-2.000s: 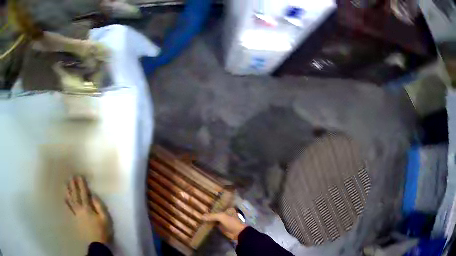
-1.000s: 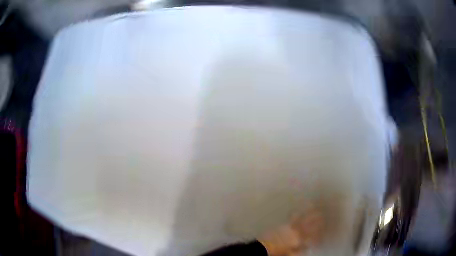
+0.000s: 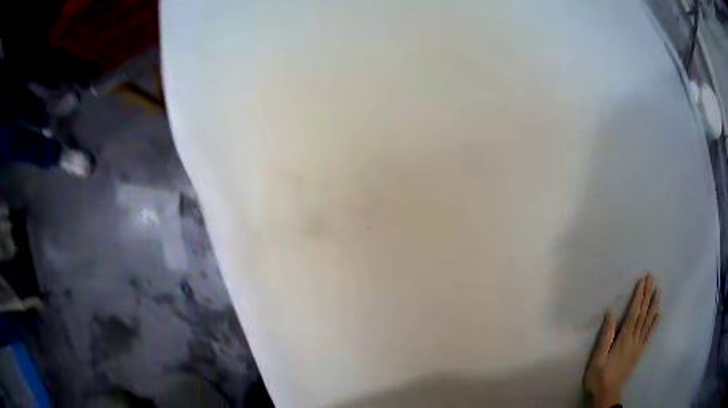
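Note:
The large white pressing table (image 3: 383,239) fills most of the view, with a faint yellowish-brown stain across its middle and a shadow at the right. My right hand (image 3: 623,343) lies at the lower right of the table, back up, fingers apart and thumb to the left. It holds nothing. My left hand is not in view.
Grey stained floor (image 3: 136,271) shows left of the table's curved edge. A person's leg and light shoe (image 3: 77,162) are at the left. A dark red thing (image 3: 104,32) is at the upper left, and a blue edge of something (image 3: 30,374) at the lower left.
The view has swung from the wooden stool and floor to the white table. My right hand has left the stool and lies on the table. My left hand has gone out of view.

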